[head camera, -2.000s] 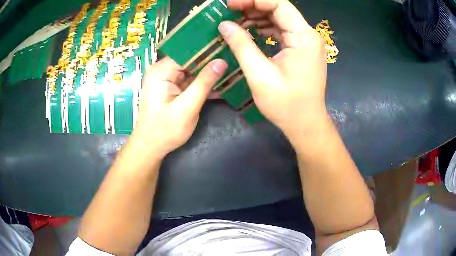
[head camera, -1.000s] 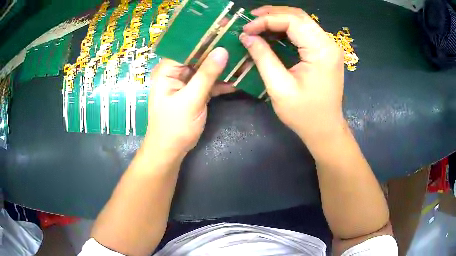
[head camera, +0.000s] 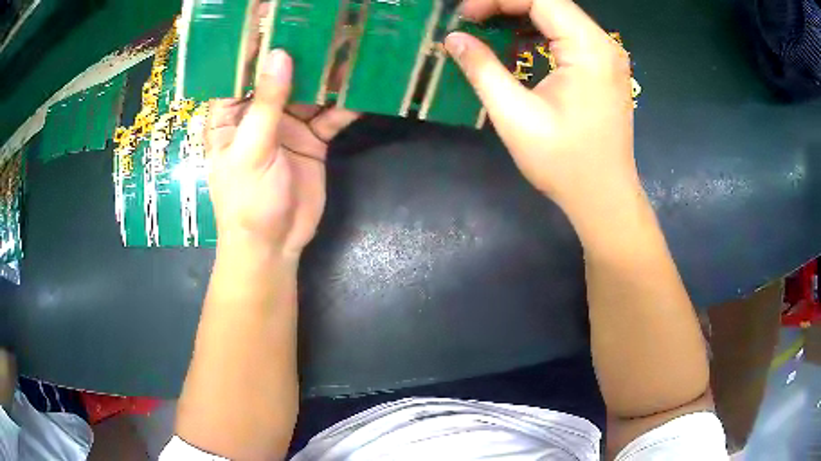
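Note:
A green PCB panel (head camera: 383, 67) of several boards joined side by side, with pale tan rails between them, is held up at the top middle. My left hand (head camera: 266, 171) grips its lower left part, thumb on the front and fingers behind. My right hand (head camera: 567, 108) is at the panel's right end, its thumb and index finger close to a rail near the top. Whether its fingertips grip the panel or a small piece cannot be told. Orange-yellow flex pieces (head camera: 525, 65) show partly behind my right hand.
Finished panels (head camera: 166, 194) with orange pieces lie at the left, partly hidden by my left hand and the held panel. More green boards (head camera: 81, 117) lie farther left. A dark mesh item (head camera: 792, 45) is at the upper right. Red objects (head camera: 801, 293) show beyond the bench's edge.
The held panel has turned from a slant to nearly level and moved left, with my left hand. My right hand stays near the panel's right part.

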